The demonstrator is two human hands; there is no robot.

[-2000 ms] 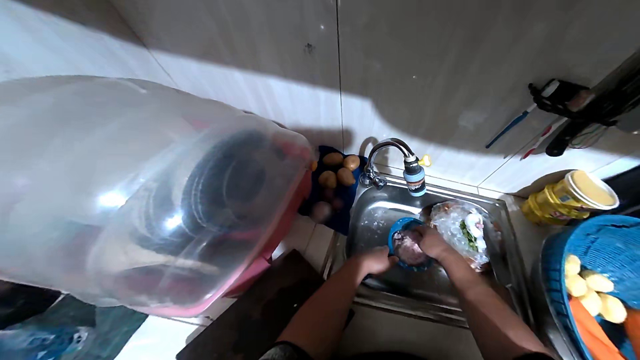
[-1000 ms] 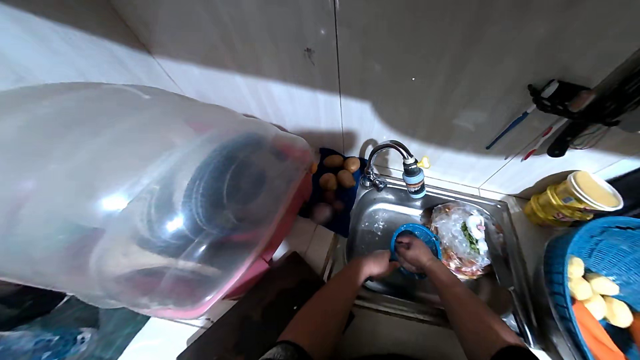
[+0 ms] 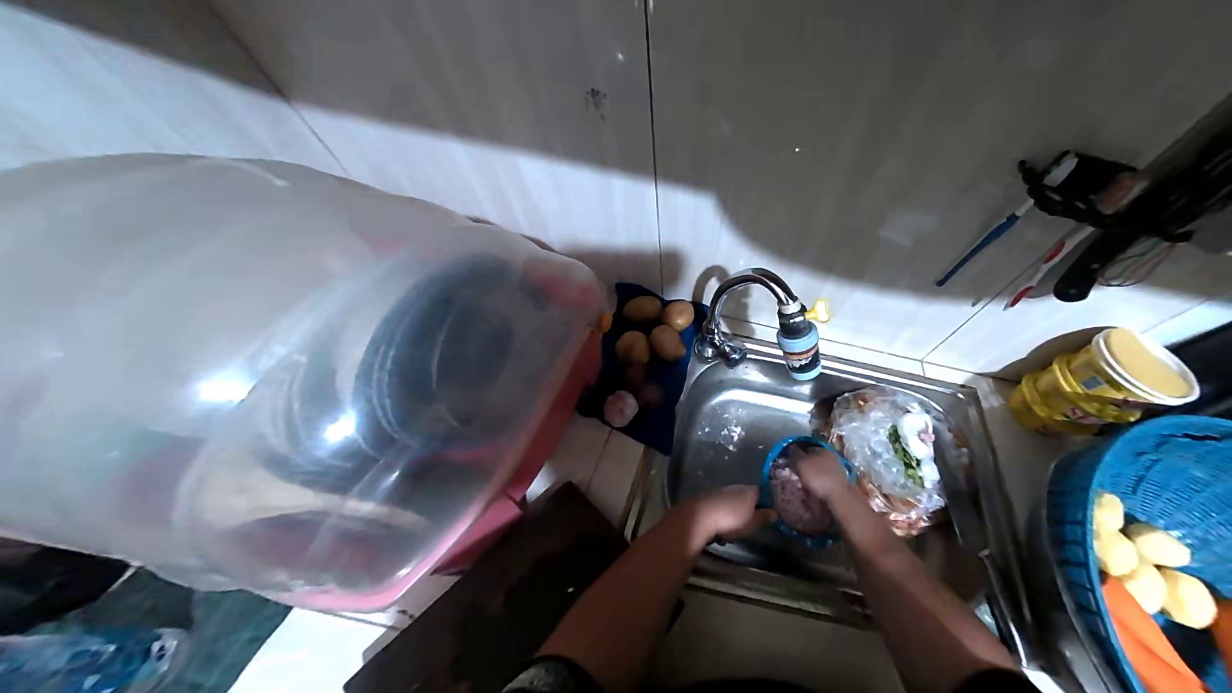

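Observation:
A round blue plastic basket [image 3: 843, 460] stands in the stainless steel sink [image 3: 727, 409], with a purplish-brown, wet-looking mass [image 3: 797, 500] inside it. My left hand [image 3: 733, 512] is at the basket's left rim; its fingertips are partly hidden, so its grip is unclear. My right hand [image 3: 818, 472] reaches into the basket, its fingers down against the mass and hidden from view. Right of the basket, clear plastic bags [image 3: 866, 438] with reddish-brown contents, green leaves and a white item lie in the sink. The faucet [image 3: 760, 279] with a blue filter [image 3: 799, 346] curves over the sink's back edge.
Potatoes [image 3: 667, 342] lie on a dark blue cloth left of the sink. A large translucent cover [image 3: 318, 385] over a pink rack fills the left. A dark board [image 3: 500, 587] lies in front. At right are a yellow container [image 3: 1088, 380] and a blue basket [image 3: 1155, 462] with peeled potatoes. Utensils [image 3: 1097, 202] hang on the wall.
The dark mass, visible two seconds ago and largely out of sight one second ago, shows again in the blue basket. My right hand has shifted slightly to the right within the basket.

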